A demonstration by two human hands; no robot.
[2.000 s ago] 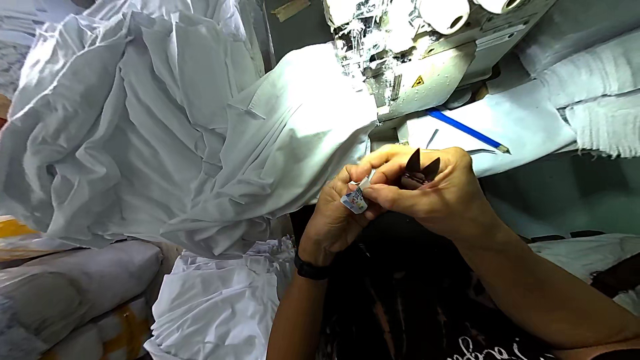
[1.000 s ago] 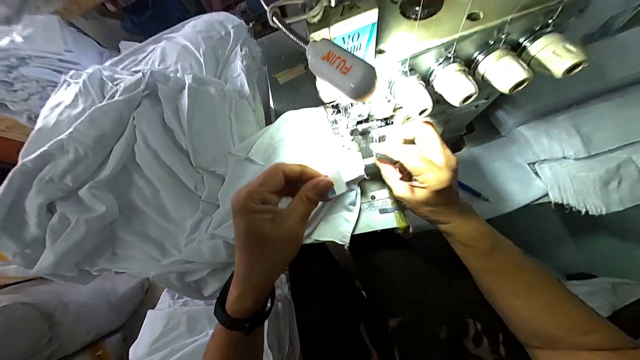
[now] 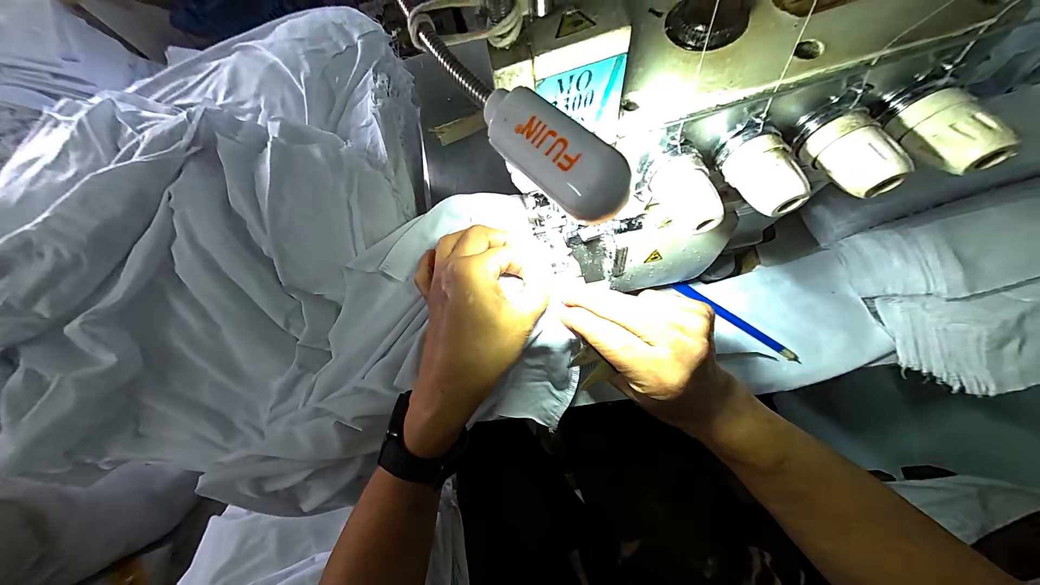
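White fabric [image 3: 390,301] runs from a large heap on the left to the presser foot area of an overlock sewing machine [image 3: 682,260]. My left hand [image 3: 479,309], with a black band on the wrist, is closed on this fabric just left of the needle area. Close by on the right, my right hand [image 3: 658,341] has its thumb and forefinger together at the fabric's edge, in front of the machine. Glare there hides what lies between the fingertips. Pointed metal blades, seemingly of thread snips [image 3: 597,372], show beneath the right hand.
A white lamp [image 3: 561,154] on a flexible metal neck hangs over the needle area. Several thread tension knobs [image 3: 764,171] line the machine. A blue pencil [image 3: 735,322] lies on pale fabric to the right, beside frayed white cloth [image 3: 967,301]. More white cloth [image 3: 268,544] sits below left.
Two seconds ago both hands held a small printed label near my body, with snips in the right hand. Now they are at the machine, the left closed on the fabric. The view has shifted.
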